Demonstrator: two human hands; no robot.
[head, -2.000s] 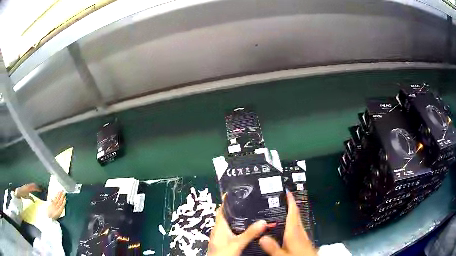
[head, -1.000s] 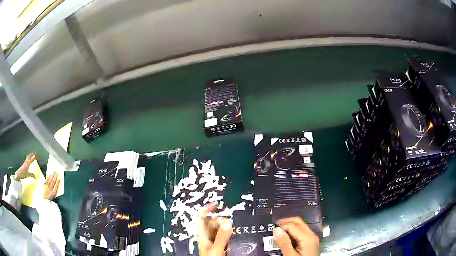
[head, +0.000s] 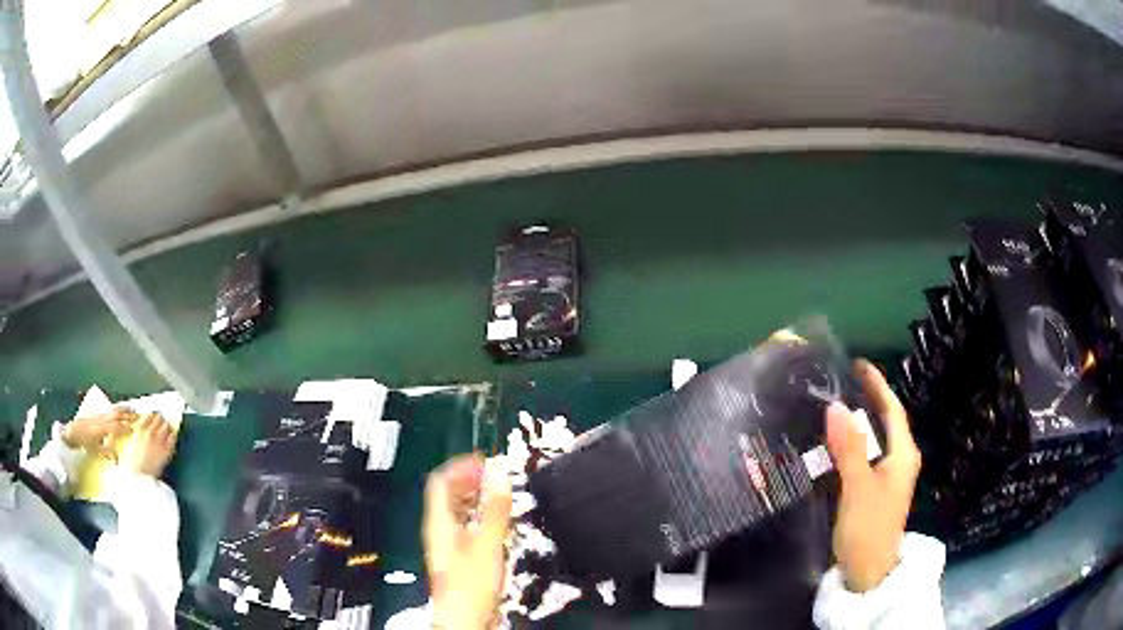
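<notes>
My right hand [head: 872, 474] grips the right end of a black printed box panel [head: 727, 449], which is tilted, raised and blurred by motion. My left hand [head: 468, 529] is beside the panel's lower left end, fingers raised and bent; whether it holds anything small is unclear. White scraps [head: 538, 443] lie on the green surface, partly hidden behind the panel and my left hand. More black printed material lies under the panel, with a white patch [head: 680, 581] at its edge.
Stacked black boxes [head: 1047, 351] stand at the right. Another black pile [head: 289, 517] lies left of the scraps. Two single boxes, a nearer one [head: 535, 295] and a farther one [head: 241, 299], stand beyond. A neighbouring person's hands [head: 150, 441] are over yellow and white paper at left.
My right hand has lifted the panel off the surface and tilted it. My left hand has moved left. The black box panel held upright in both hands two seconds ago is no longer held that way.
</notes>
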